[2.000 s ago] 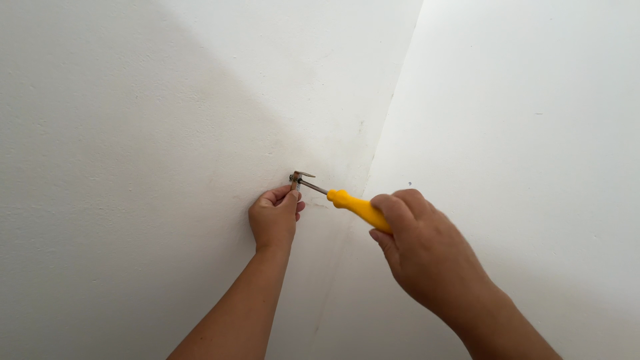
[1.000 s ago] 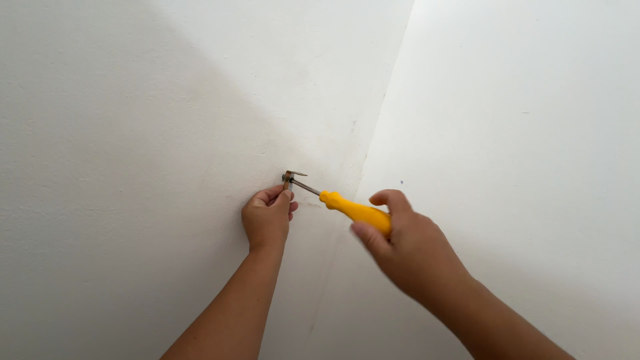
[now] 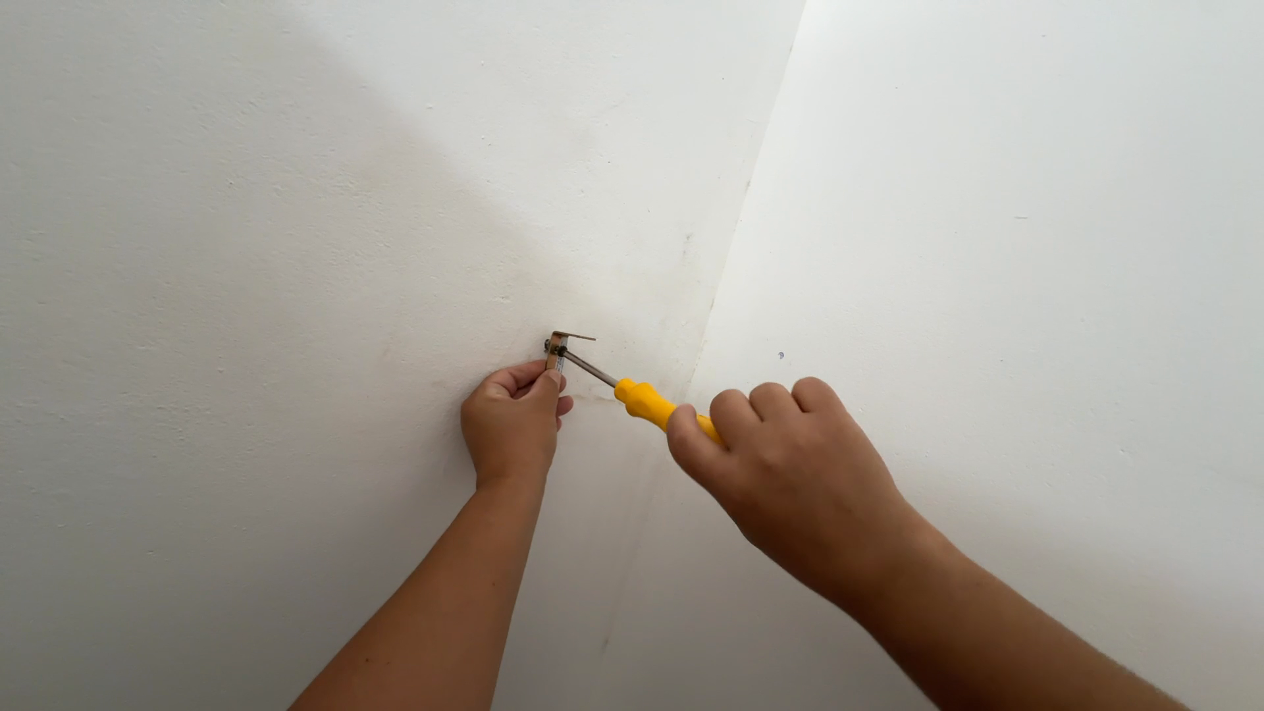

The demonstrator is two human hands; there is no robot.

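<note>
Near the middle of the view, my left hand [image 3: 513, 420] pinches the lower part of a small metal bracket [image 3: 556, 357] between thumb and fingers, against or close to the white wall. A thin arm of the bracket sticks out to the right at its top. My right hand [image 3: 800, 474] is closed around the yellow handle of a screwdriver [image 3: 647, 403]. The screwdriver's steel shaft points up and left, its tip at a dark screw head [image 3: 561, 351] on the bracket. Behind the bracket's left side a dark bit of hardware shows, too small to name.
A white plastered wall [image 3: 247, 247] fills the left side and meets a second white wall [image 3: 1017, 247] at a corner line right of the bracket. Faint smudges and a small dark mark [image 3: 780, 355] show on the surfaces.
My right hand's fingers have changed their grip, from partly extended along the yellow handle to curled around it. My left hand stays at the bracket.
</note>
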